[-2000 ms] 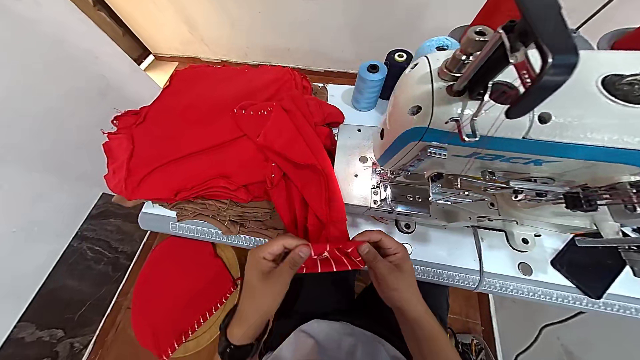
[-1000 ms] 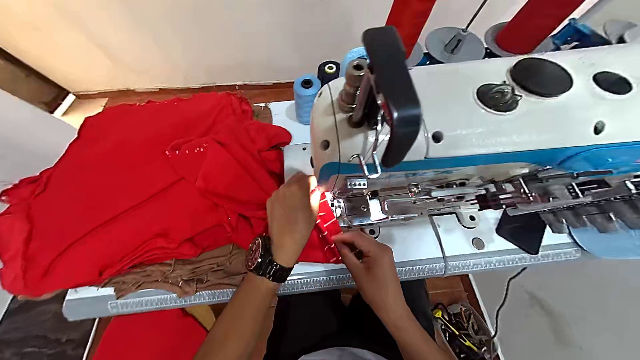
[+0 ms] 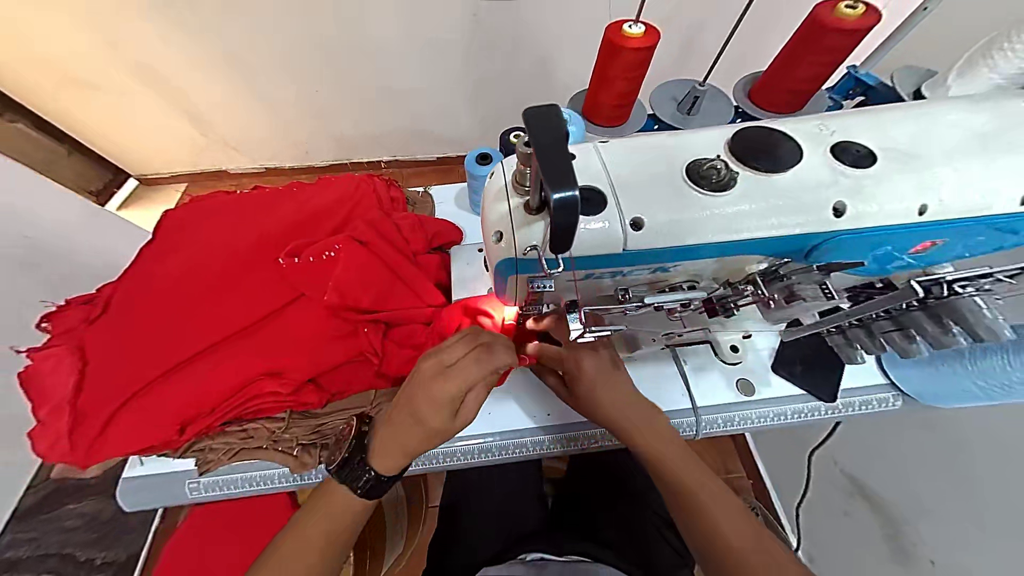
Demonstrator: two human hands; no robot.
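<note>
Red knit fabric (image 3: 240,296) lies in a large heap at the left of the Jack sewing machine (image 3: 760,192), and a gathered part of it reaches the lit needle area. My left hand (image 3: 456,392), with a dark watch on its wrist, pinches the red fabric just left of the presser foot. My right hand (image 3: 584,372) is in front of the needle area, its fingers on the fabric's edge beside my left fingertips. Machine parts partly hide the right fingers. White stitch marks show on a fold of the heap.
Brown fabric (image 3: 280,440) lies under the red heap. Light blue (image 3: 478,180) and dark thread spools stand behind the machine head, with red thread cones (image 3: 620,76) further back. A ruler strip (image 3: 512,450) runs along the table's front edge. More red fabric (image 3: 228,536) is below the table.
Two seconds ago both hands held a red strip with white stitches in front of the table edge. They have brought the fabric up to the needle area. The view has shifted.
</note>
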